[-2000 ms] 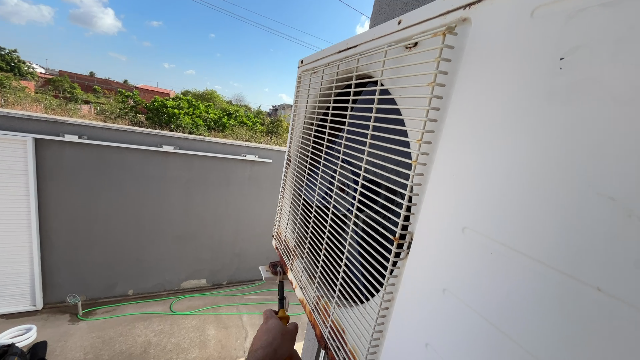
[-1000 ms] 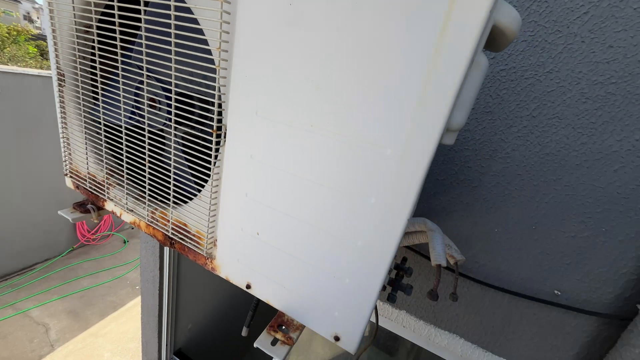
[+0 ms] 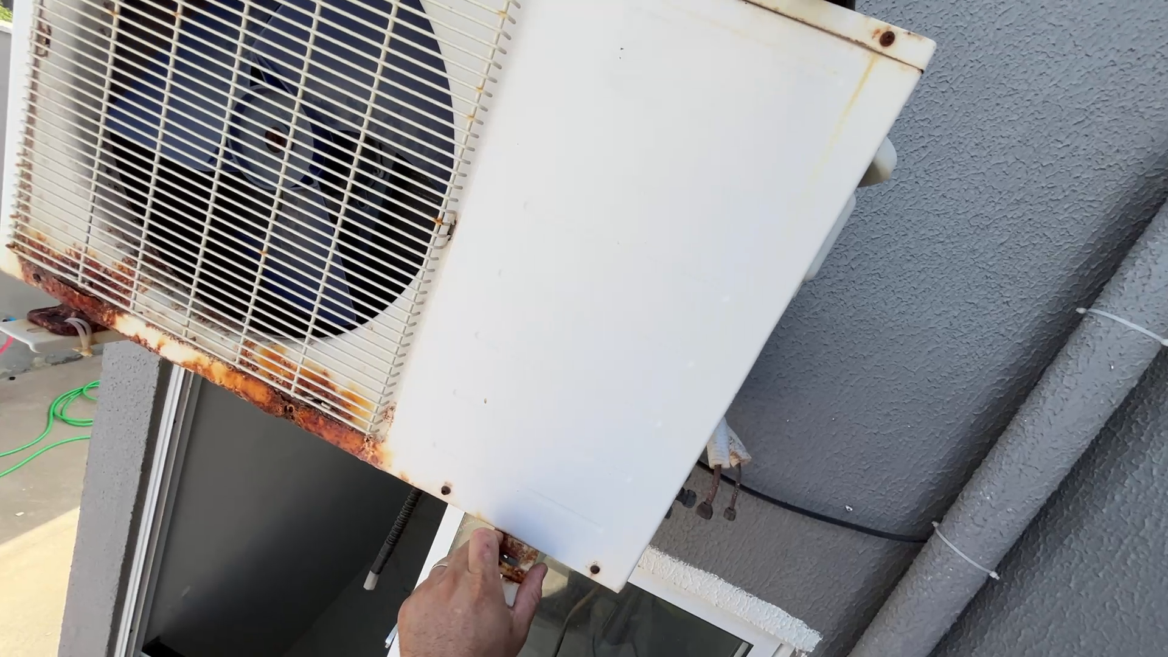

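A white outdoor air-conditioner unit [image 3: 593, 274], seen tilted, fills much of the view. Its wire fan grille [image 3: 265, 182] covers a blue fan [image 3: 272, 137], and rust runs along the lower edge below it. My left hand [image 3: 465, 602], wearing a ring, reaches up from the bottom to a rusty mounting foot [image 3: 518, 550] under the unit's lower edge. Its index finger and thumb sit on either side of the foot; the fingertips are partly hidden. My right hand is out of view.
A second rusty foot [image 3: 59, 319] rests on a bracket at the left. A black corrugated hose [image 3: 394, 538] hangs below the unit. Capped copper pipes [image 3: 716, 493] protrude behind it. A grey pipe [image 3: 1031, 456] runs along the textured wall; a green hose [image 3: 59, 411] lies on the ground.
Two seconds ago a hand held a tool near the unit's lower left corner; that tool is now out of view. My left hand has come to the other foot. The view has swung right.
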